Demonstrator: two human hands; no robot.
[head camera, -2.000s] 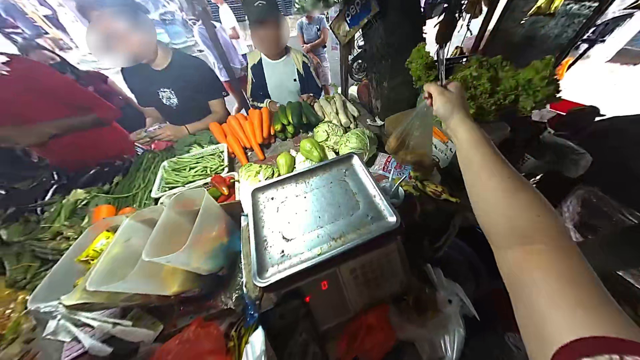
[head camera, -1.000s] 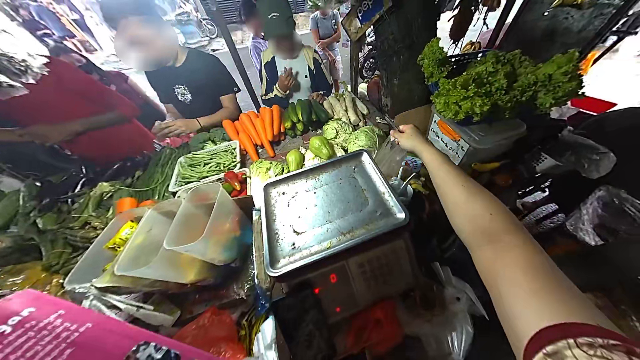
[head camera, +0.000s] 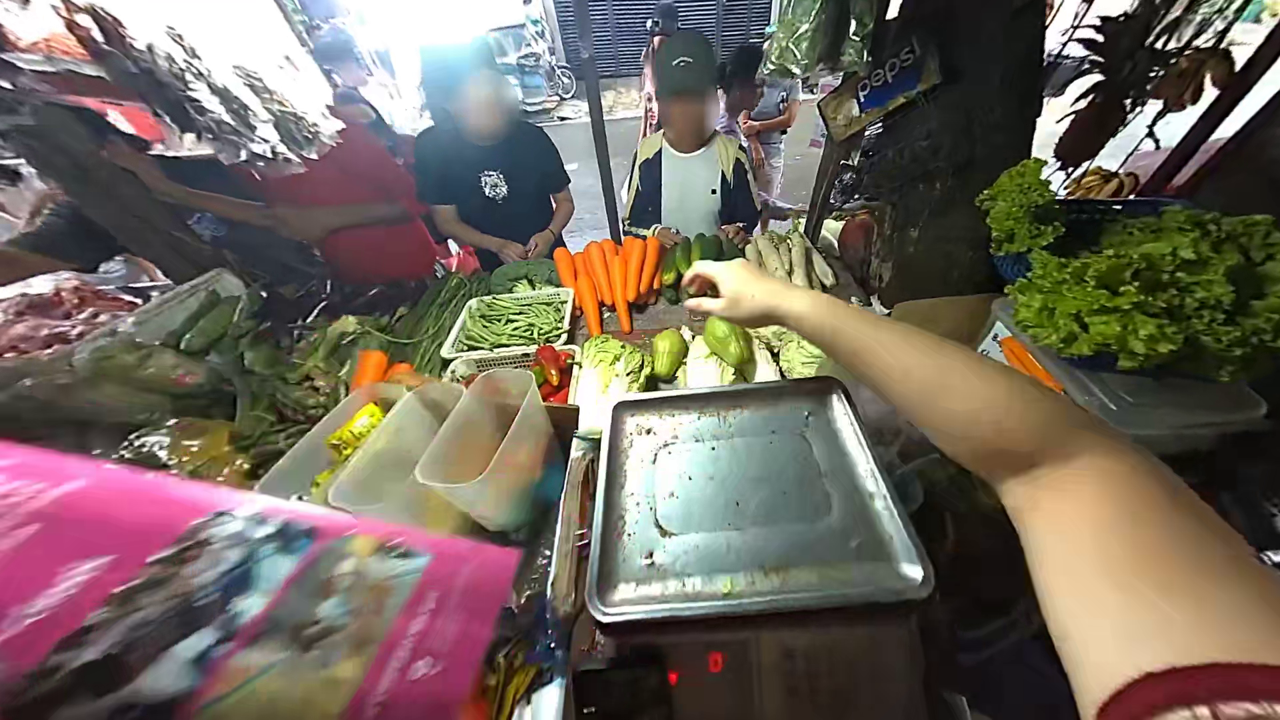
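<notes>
My right hand (head camera: 738, 290) reaches over the vegetables from the right, fingers loosely curled, with nothing visible in them. It is close to the cucumbers (head camera: 705, 250) and just above the green chayotes (head camera: 728, 341). Carrots (head camera: 620, 280) lie left of it and white radishes (head camera: 797, 258) behind it. Below stands a weighing scale with a bare metal tray (head camera: 745, 490) and a lit red display (head camera: 714, 662). A pink printed sheet or fan (head camera: 400, 610) juts in at lower left; my left hand is out of view.
Green beans (head camera: 515, 322) fill a white basket, with red peppers (head camera: 552, 370) by it. Translucent plastic bins (head camera: 480, 440) stand left of the scale. Leafy lettuce (head camera: 1110, 290) sits at right above a plastic container (head camera: 1160, 400). Two people (head camera: 493, 170) (head camera: 690, 165) stand across the stall.
My right hand, shut on a plastic bag at the right two seconds ago, has let it go and moved left over the vegetables. The pink printed thing has come further into view.
</notes>
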